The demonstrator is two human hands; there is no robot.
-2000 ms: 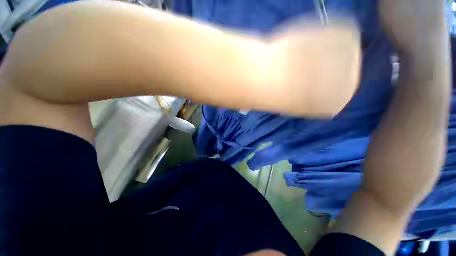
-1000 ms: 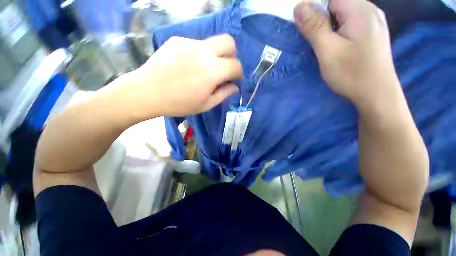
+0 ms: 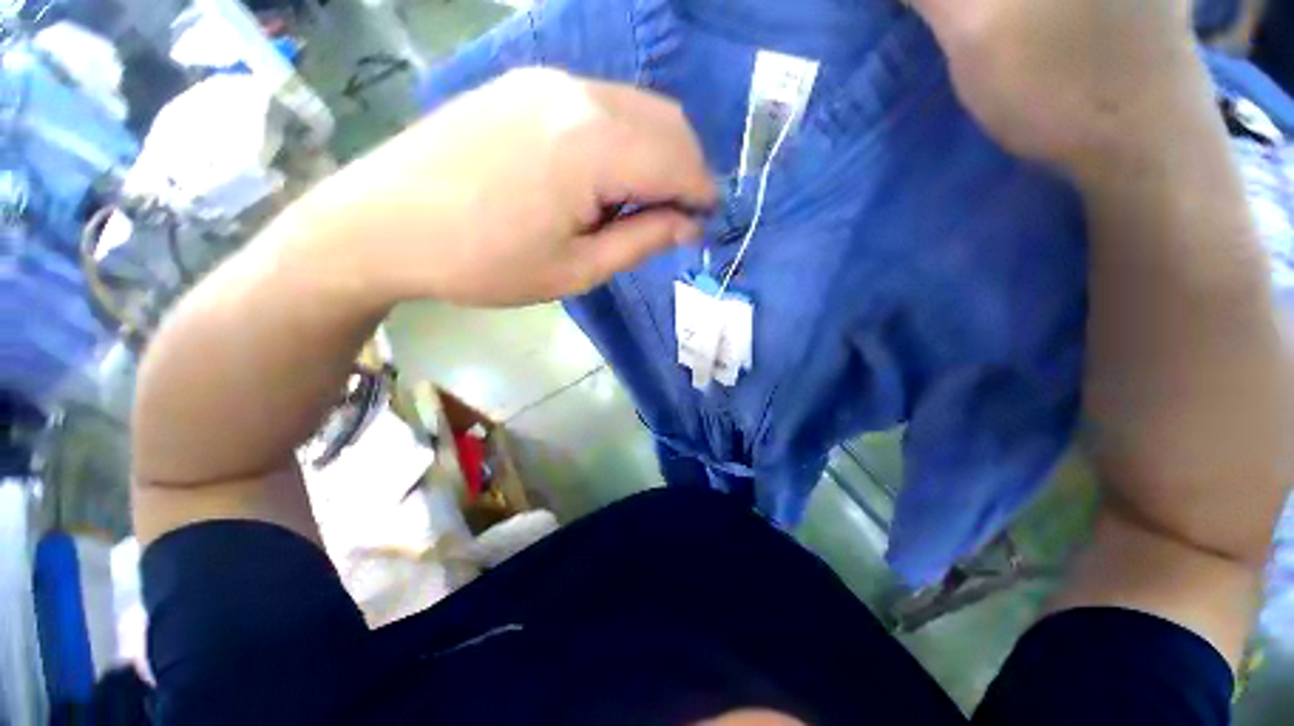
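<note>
A blue dress (image 3: 852, 241) hangs in front of me, with a gathered waist and a narrow tie. A white label (image 3: 778, 97) shows inside its neck, and white hang tags (image 3: 714, 333) dangle on a white string. My left hand (image 3: 568, 192) is over the dress front near its left edge, with thumb and fingers bent close together; whether cloth is between them is unclear. My right hand (image 3: 1057, 64) is at the upper right of the dress, cut off by the top edge. Its fingertips are hidden, but the dress hangs from it.
A box with red items (image 3: 476, 454) and pale crumpled cloth (image 3: 376, 496) lie at lower left. White and light blue cloth (image 3: 199, 135) is at upper left. A dark metal base (image 3: 965, 582) stands on the green floor (image 3: 497, 362) beneath the dress.
The view has turned from a blurred row of blue garments to this single dress. Since one second ago, my right hand has moved up, partly out of view, and the tags sit closer to me.
</note>
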